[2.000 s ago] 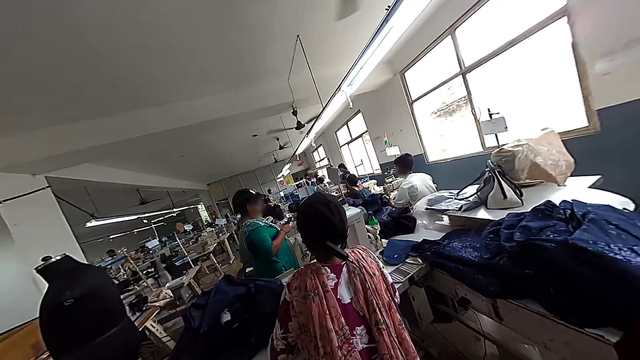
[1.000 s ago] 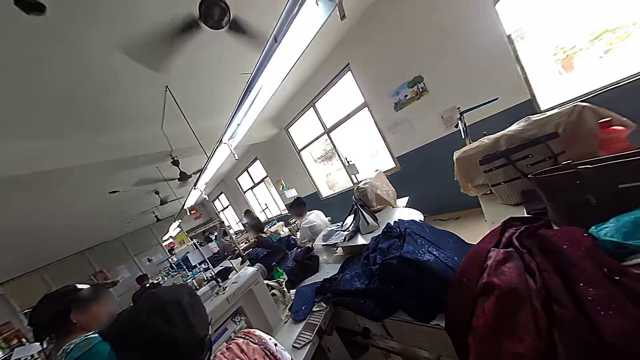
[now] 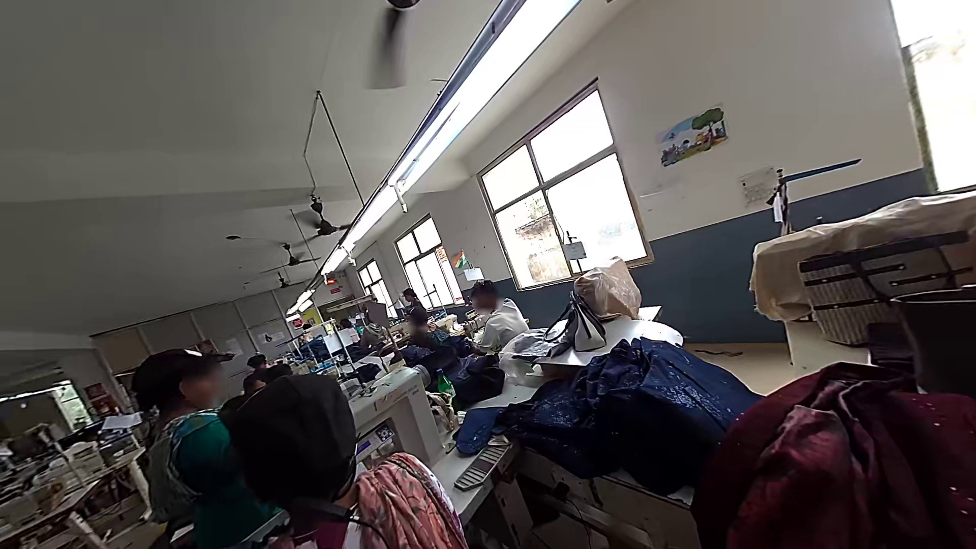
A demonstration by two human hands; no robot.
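Note:
Neither my left hand nor my right hand shows in the head view. Nearest to the camera, at the lower right, lies a heap of dark red speckled fabric (image 3: 831,465). Left of it, a pile of dark blue speckled fabric (image 3: 633,412) spreads over a work table. A person in a black head covering (image 3: 293,435) with a pink patterned scarf is close in front, at the lower left. Just past that person stands a white industrial sewing machine (image 3: 396,412) with a control panel.
A person in green (image 3: 213,465) is at the left. A handbag (image 3: 585,324) and a wrapped brown bundle (image 3: 610,288) rest on the table behind the blue fabric. At the right are a woven basket (image 3: 877,286) and a dark bin (image 3: 938,335). More people and sewing tables fill the background.
The view has swung to the right since the oldest frame, and the dark red fabric has come into it. The black dress form seen at the left then is out of view.

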